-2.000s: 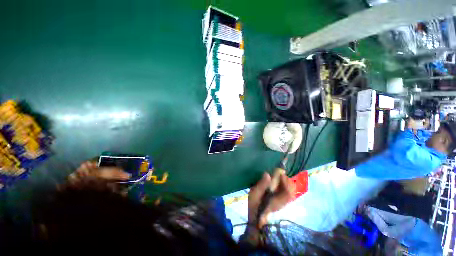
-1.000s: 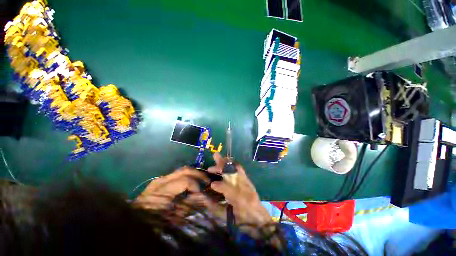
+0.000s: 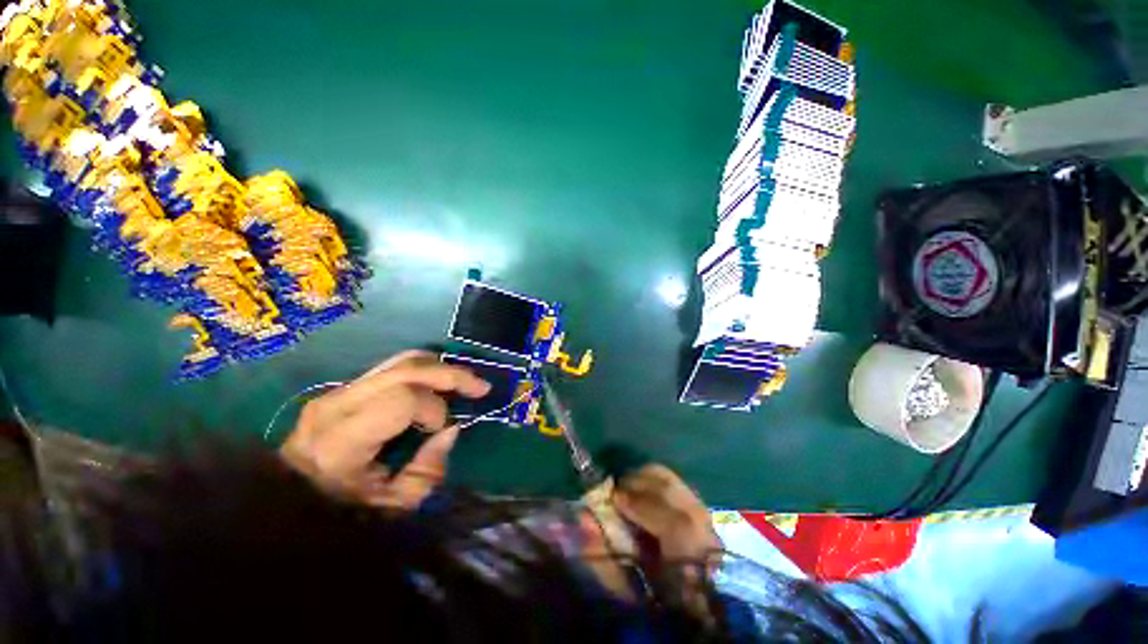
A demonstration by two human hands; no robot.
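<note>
Two joined screen assemblies lie one above the other on the green mat, the upper one [image 3: 500,317] whole in view, the lower one [image 3: 476,393] partly under my left fingers. Each has a blue board and an orange hooked flex cable at its right end. My left hand [image 3: 378,425] holds thin solder wire [image 3: 292,396], which curves out behind it and ends near the lower board. My right hand [image 3: 655,516] grips the soldering iron [image 3: 577,453], its tip close to the lower board's edge. Whether the tip touches is too small to tell. Hair hides the wrists.
A heap of boards with flex cables [image 3: 189,233] lies at left. A leaning row of LCD modules [image 3: 774,208] stands right of the hands. Farther right are a black fume fan [image 3: 957,271], a white cup [image 3: 888,390] and cables. A red stool [image 3: 862,547] shows below the bench edge.
The view has swung toward the bench. My hands, close together a second ago, are now apart around the assemblies. The iron has tilted toward the boards, and a second assembly shows below the first.
</note>
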